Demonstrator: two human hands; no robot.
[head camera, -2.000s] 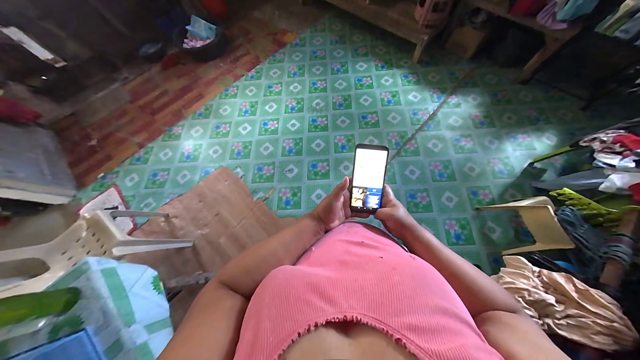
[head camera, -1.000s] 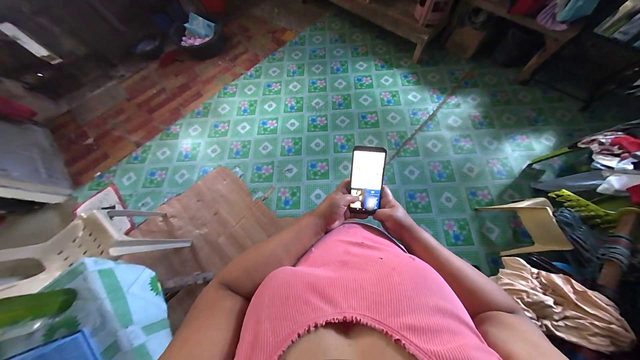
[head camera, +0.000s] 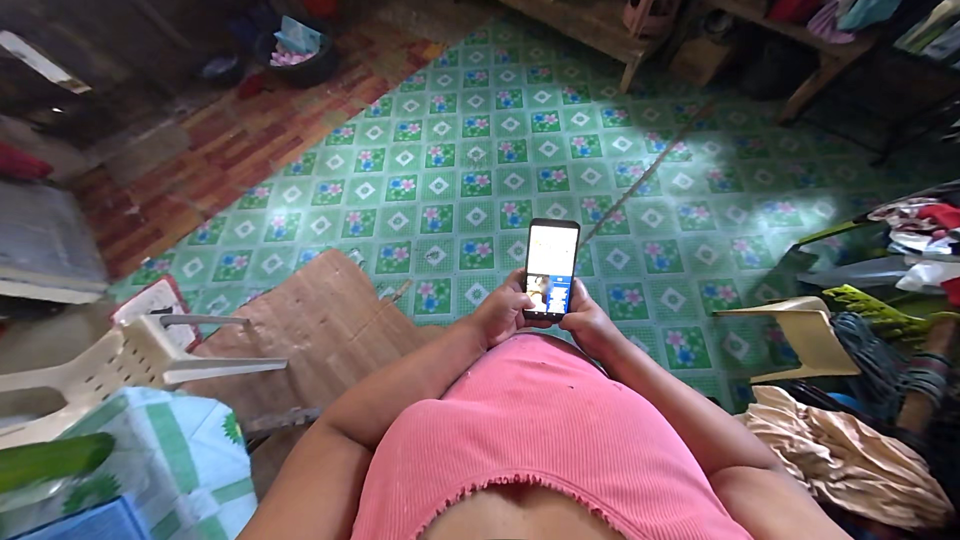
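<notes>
A black smartphone (head camera: 553, 259) is held upright between both hands in front of my pink ribbed top (head camera: 555, 420). Its lit screen is white above, with small pictures and a blue block below. My left hand (head camera: 504, 309) grips the phone's left side, the thumb over the lower screen. Along the lower right edge, my right hand (head camera: 589, 313) holds it too. The fingers behind the phone are mostly hidden.
Green patterned floor covering (head camera: 476, 184) lies ahead. At left are brown cardboard (head camera: 300, 345), a cream plastic chair (head camera: 124, 364) and a checked cloth (head camera: 187, 442). A cream plastic stool (head camera: 806, 341) and tan cloth (head camera: 840, 457) are at right. Wooden benches (head camera: 581, 26) stand behind.
</notes>
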